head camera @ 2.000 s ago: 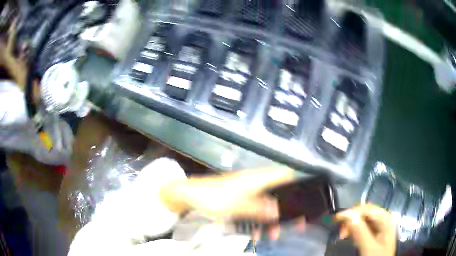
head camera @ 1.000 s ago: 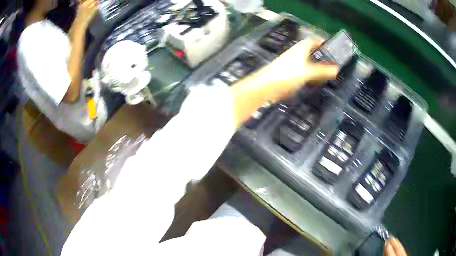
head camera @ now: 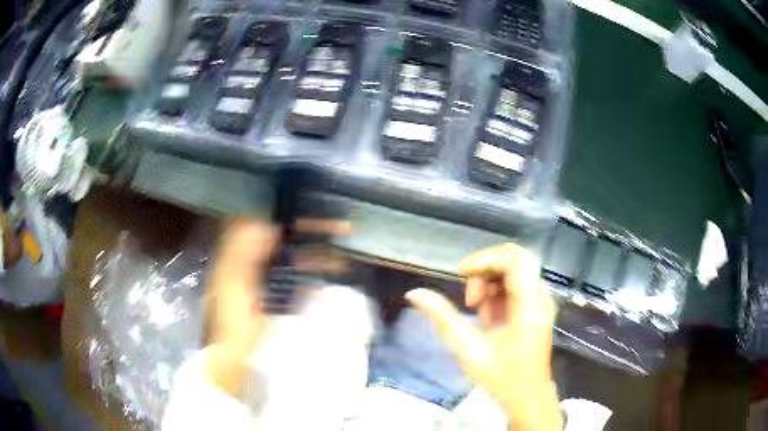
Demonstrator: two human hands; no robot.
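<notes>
My left hand [head camera: 244, 282], blurred, holds a black keypad phone [head camera: 295, 210] upright in front of the tray's near edge, its keys low near the palm. My right hand [head camera: 497, 311] is to the right of it, thumb and fingers apart, with nothing visible in it. The phone tray [head camera: 358, 160] of clear plastic lies behind both hands, with black phones [head camera: 413, 99] in its pockets, pale contacts and white labels showing. A small lens tray [head camera: 619, 265] with black-framed rectangles lies right of the phone tray.
A white fan [head camera: 50, 151] stands at the left. Shiny clear film [head camera: 143, 328] is heaped low at left. A crumpled white cloth [head camera: 712, 252] lies at the right of the dark green bench [head camera: 632, 143]. A dark object lies at the far right.
My left hand has come back from over the phone tray with a phone and is now above the lap. My right hand has come into fuller view. The view has turned.
</notes>
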